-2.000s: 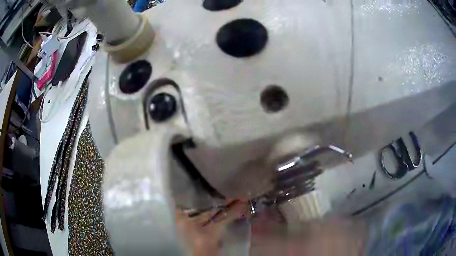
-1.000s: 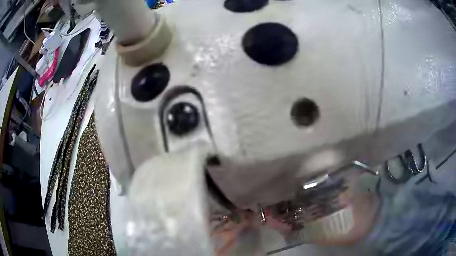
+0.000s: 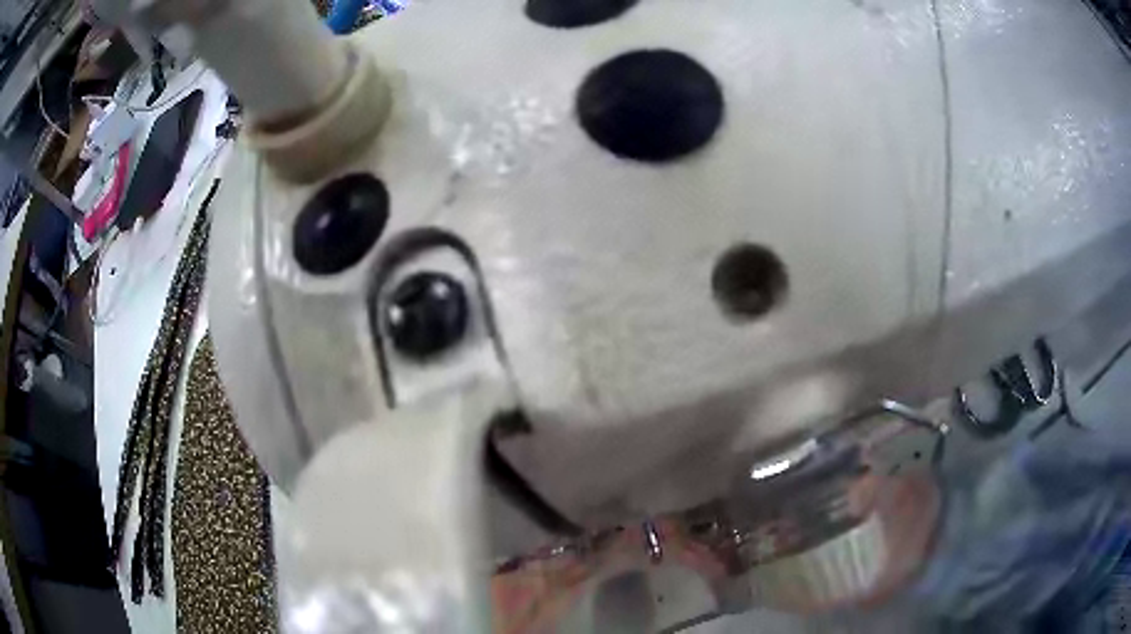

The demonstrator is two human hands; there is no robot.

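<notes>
The white sewing machine head (image 3: 831, 161) fills most of the view. Its thick take-up lever guard (image 3: 385, 533) stands in front at the lower left. The ribbed cream tension dial (image 3: 843, 560) is at the lower right, with a shiny wire above it. My left hand (image 3: 533, 597) shows as a blurred patch of skin below the head, at the bottom edge. My right hand (image 3: 915, 514) shows partly behind and beside the dial. Machine parts hide most fingers of both hands, and whatever they touch cannot be made out.
A speckled brown-black fabric panel (image 3: 223, 495) lies left of the machine, with long narrow strips (image 3: 159, 396) beside it. A dark flat object (image 3: 161, 155) and a pink item (image 3: 109, 198) lie farther back on the white table. A blue sleeve (image 3: 1036, 533) is at the lower right.
The view has shifted slightly, so the machine head sits differently in the picture. Two seconds ago blurred skin covered the area below the dial; now my right hand shows around the dial's right side.
</notes>
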